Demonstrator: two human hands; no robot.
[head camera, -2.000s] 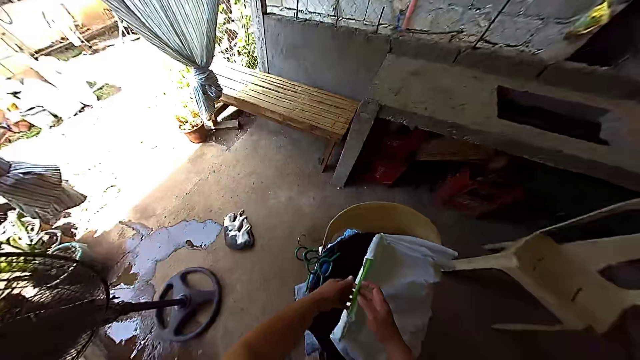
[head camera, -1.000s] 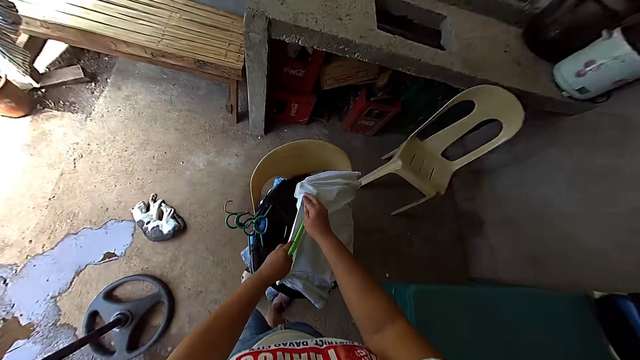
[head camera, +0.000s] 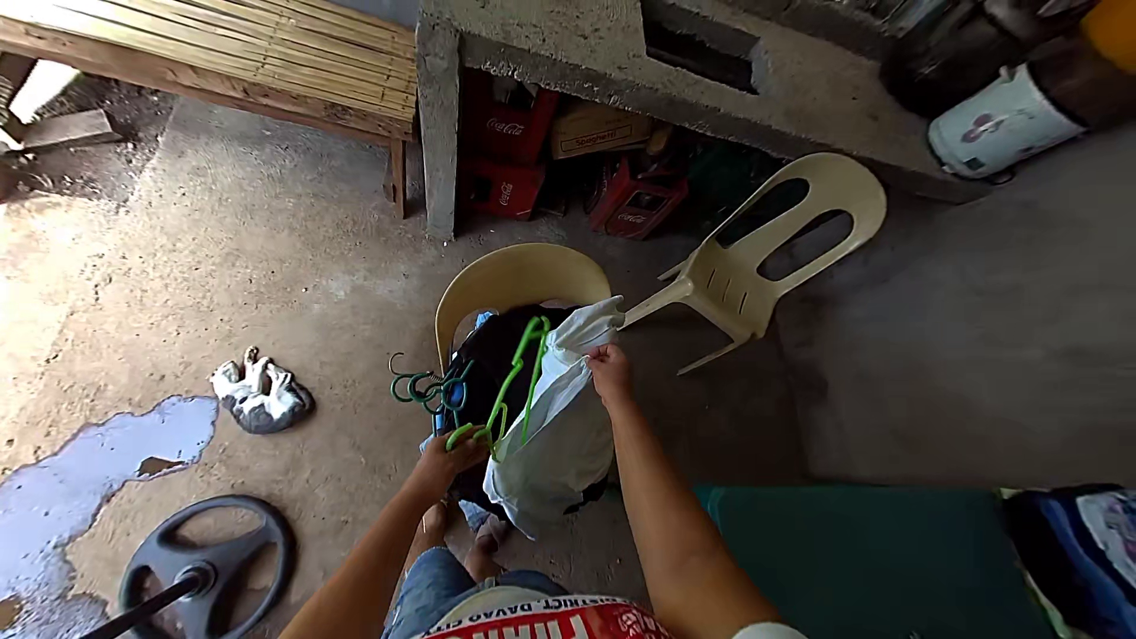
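My left hand (head camera: 457, 457) grips a bright green plastic clothes hanger (head camera: 519, 368) near its hook end. My right hand (head camera: 610, 373) pinches the edge of a white garment (head camera: 555, 444), which hangs beside and partly behind the hanger. Beneath them, a beige plastic chair (head camera: 524, 271) bears dark clothes (head camera: 484, 355). Several dark green hangers (head camera: 430, 390) stick out to the left of the pile, close to its edge. The garment hides much of the chair's seat.
A second beige chair (head camera: 737, 284) stands to the right. Ahead are a bamboo bench (head camera: 266, 58), a concrete counter (head camera: 568, 49) and red crates (head camera: 508, 124). A cat (head camera: 262, 390) lies on the floor at left, near a puddle (head camera: 106, 470) and a round fan base (head camera: 213, 568). A green surface (head camera: 870, 559) is at lower right.
The green hanger, earlier lying along the white garment between my hands, now stands out to its left in my left hand. My right hand has come apart from the hanger and holds cloth.
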